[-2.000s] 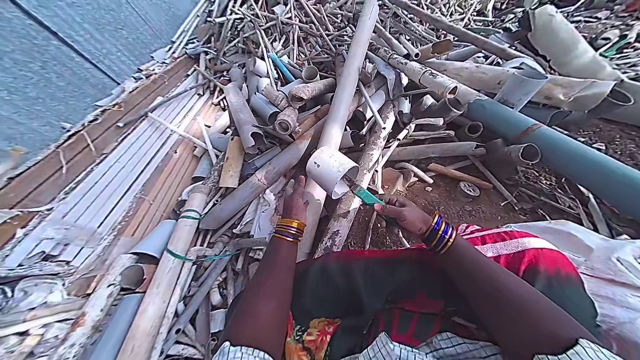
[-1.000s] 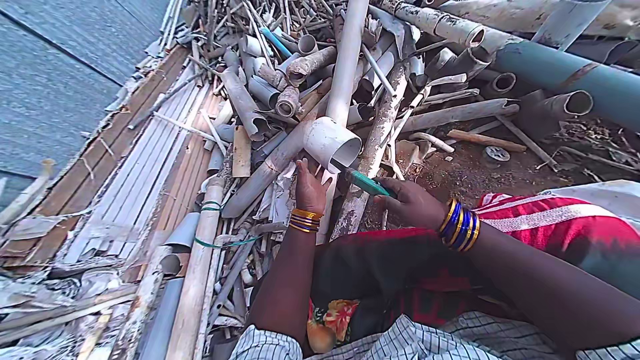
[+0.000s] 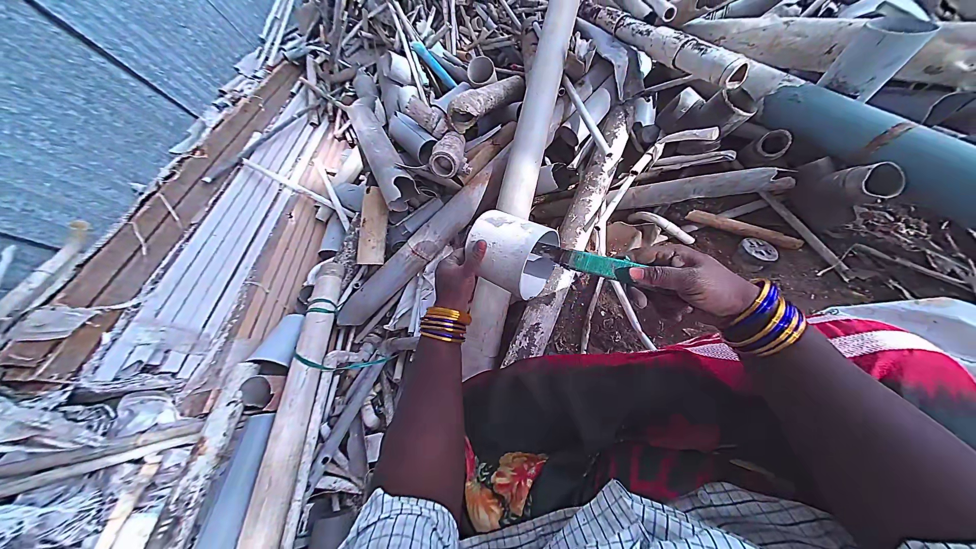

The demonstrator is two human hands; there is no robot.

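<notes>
A short, wide piece of white plastic pipe [image 3: 503, 248] lies across a long grey pipe [image 3: 537, 122], its open end facing right. My left hand [image 3: 457, 278] grips its left side, thumb up against the wall. In my right hand [image 3: 679, 278] is a green-handled tool [image 3: 598, 264], held by the handle. Its dark end reaches into the opening of the white piece, and the tip is hidden inside, so its kind cannot be told. Both wrists wear bangles.
Cut pipe pieces [image 3: 381, 152] are heaped ahead. A thick blue-grey pipe [image 3: 862, 137] lies at the right, near a small round disc [image 3: 757, 252] on the soil. Long flat strips [image 3: 221, 236] and a pipe tied with green cord [image 3: 301, 381] lie at the left.
My left hand, with fingers spread beside the white piece a second ago, is now closed around its left side. The tool stays in my right hand at the opening. The view has shifted somewhat.
</notes>
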